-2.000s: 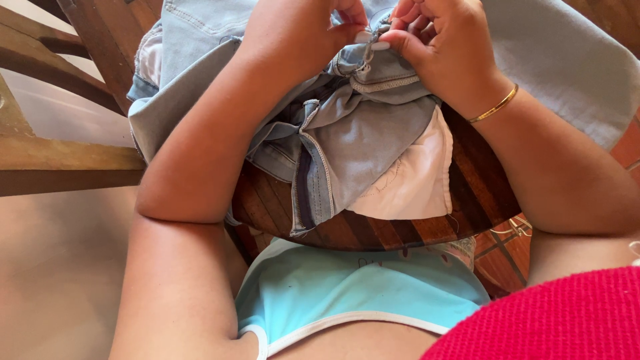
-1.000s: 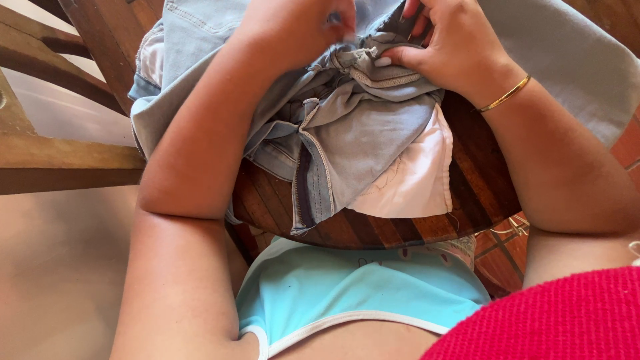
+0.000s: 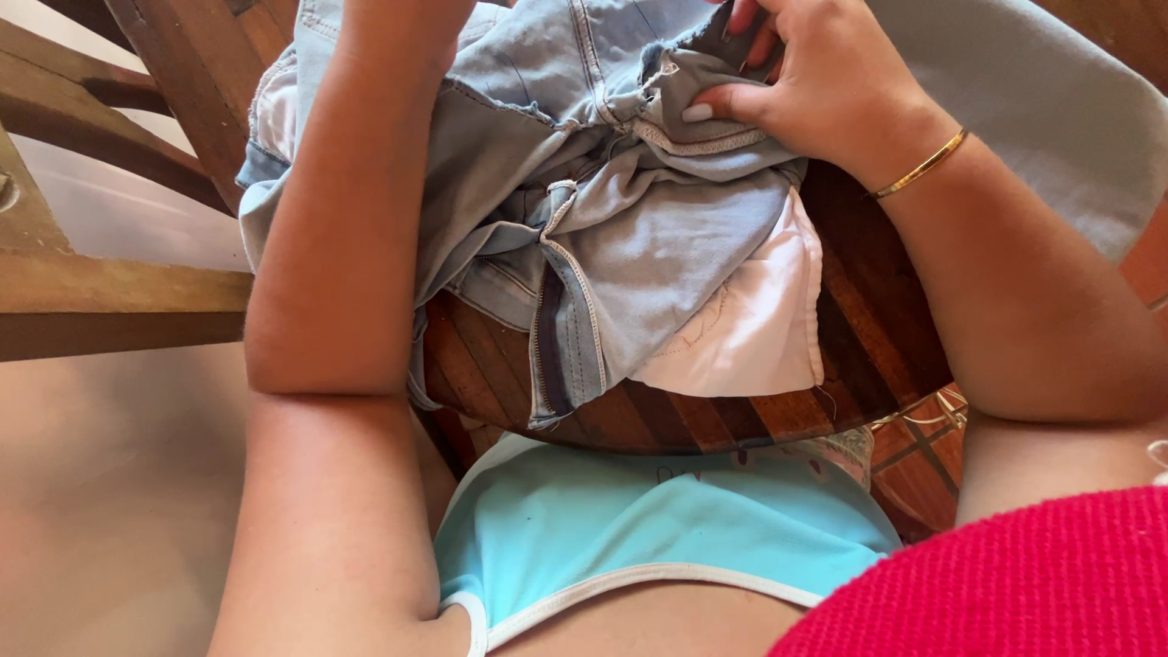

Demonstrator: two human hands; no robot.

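A pair of light blue denim jeans (image 3: 675, 228), partly turned inside out, lies bunched on a round wooden table. Its raw frayed edge runs between my hands, and an opened zipper (image 3: 544, 351) hangs toward me beside a pale pink pocket lining (image 3: 744, 319). My right hand (image 3: 785, 73), below a gold bangle, pinches the denim near the frayed seam between thumb and fingers. At the top edge, my left hand (image 3: 415, 27) is mostly cut off by the frame; it is over the denim, and its fingers cannot be seen.
The striped wooden table (image 3: 876, 310) curves close to my body. Wooden chair slats (image 3: 119, 283) stand at the left, near my left forearm. Grey fabric (image 3: 1031, 109) spreads over the table at the right. Tiled floor (image 3: 912, 465) shows below the table edge.
My left hand has moved away from my right hand, up and to the left, uncovering more of the frayed edge. My right hand still holds the denim near the seam.
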